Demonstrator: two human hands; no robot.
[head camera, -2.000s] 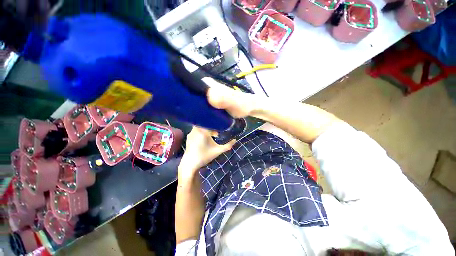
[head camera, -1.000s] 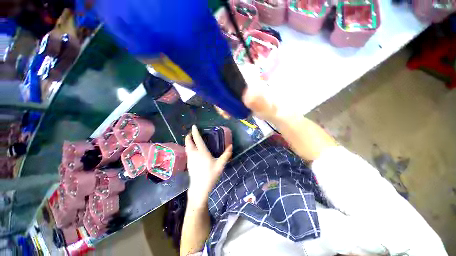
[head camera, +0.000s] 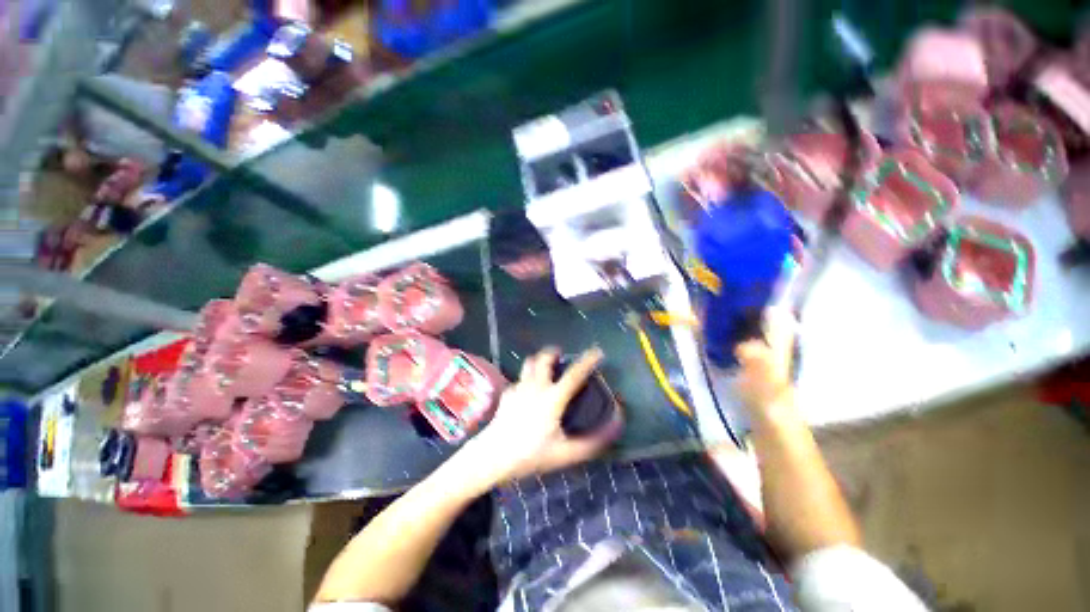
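My left hand (head camera: 544, 412) is closed around a covered unit (head camera: 594, 407) with a black top, at the front edge of the dark bench. My right hand (head camera: 765, 359) grips the lower end of the blue electric screwdriver (head camera: 743, 257), held upright over the white surface, away from the unit. The picture is blurred, so the driver tip cannot be made out. An open pinkish-red housing (head camera: 460, 395) with a green-white inner frame lies just left of my left hand.
More housings (head camera: 257, 359) cluster at the left, and others (head camera: 980, 273) stand on the white surface (head camera: 873, 359) at the right. A white-grey screw feeder (head camera: 588, 197) stands at centre back. Yellow-handled pliers (head camera: 663, 365) lie before it. A green surface (head camera: 466, 132) runs beyond.
The view has turned. The blue screwdriver has moved away from the camera and to the right, off the unit. My left hand still holds the unit near the bench edge.
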